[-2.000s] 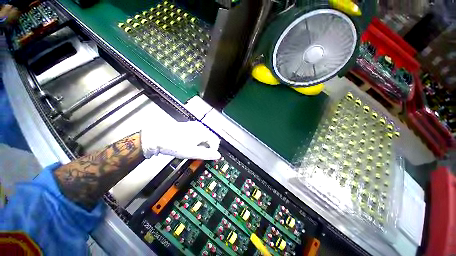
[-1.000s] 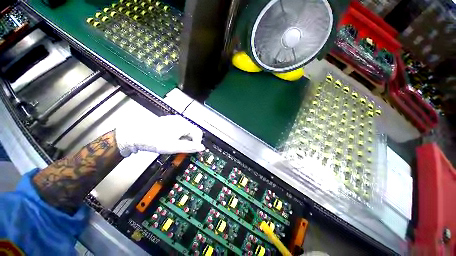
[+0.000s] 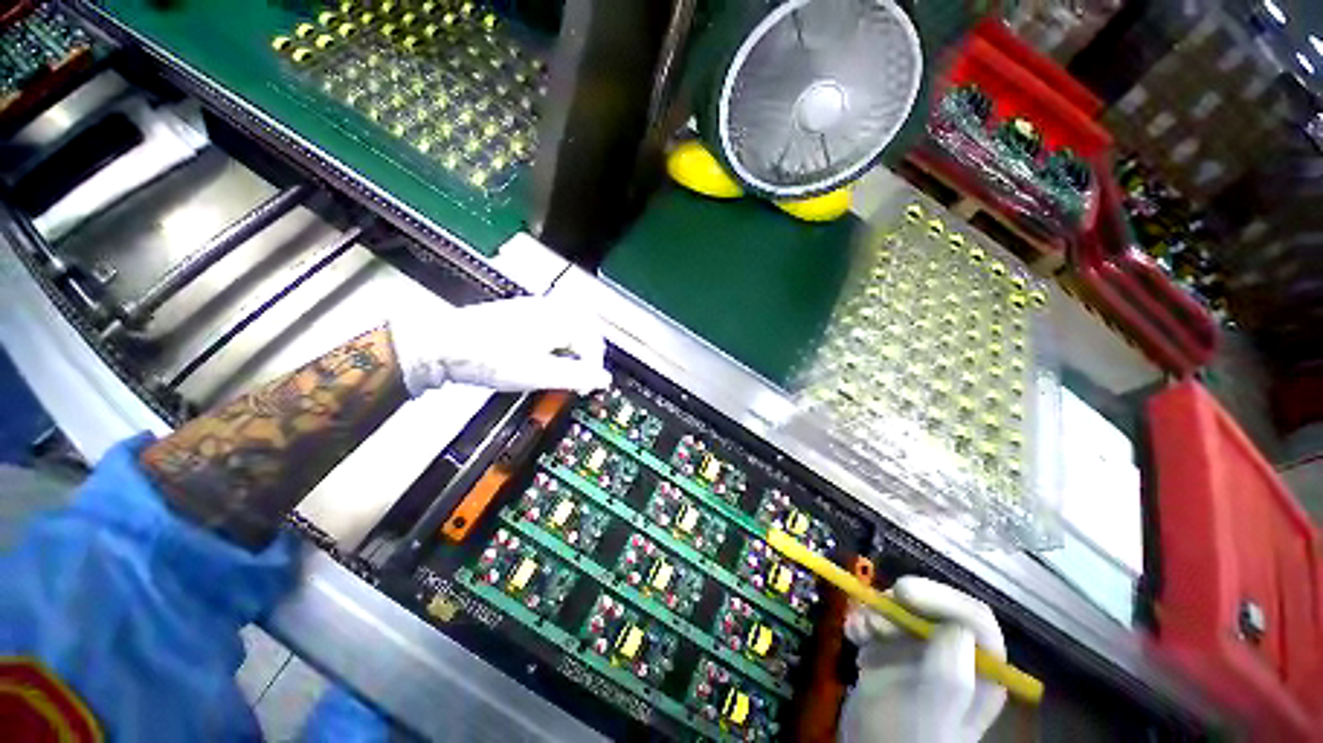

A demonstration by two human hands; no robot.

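Note:
A black wave-solder pallet (image 3: 479, 617) with orange clamps lies on the conveyor, holding rows of small green circuit boards (image 3: 660, 573) with yellow-and-black blocks. My left hand (image 3: 508, 344), white-gloved, rests at the pallet's upper left corner; its fingertips are together at the edge, and whether they grip it cannot be told. My right hand (image 3: 929, 661), white-gloved, is at the pallet's right end and holds a yellow-handled tool (image 3: 907, 617). The tool's tip is over a board in the right part of the pallet.
Clear blister trays with yellow parts lie right (image 3: 943, 385) and upper left (image 3: 421, 87). A fan (image 3: 820, 102) stands on the green-matted bench (image 3: 726, 283). A red bin (image 3: 1233, 566) and white sheet (image 3: 1095, 508) are right. Conveyor rails (image 3: 218, 247) run left; another pallet (image 3: 44, 66) is far left.
My right hand has come into view at the lower right with the yellow tool. The view has shifted, and more of the pallet shows. My left hand stays at the pallet's corner.

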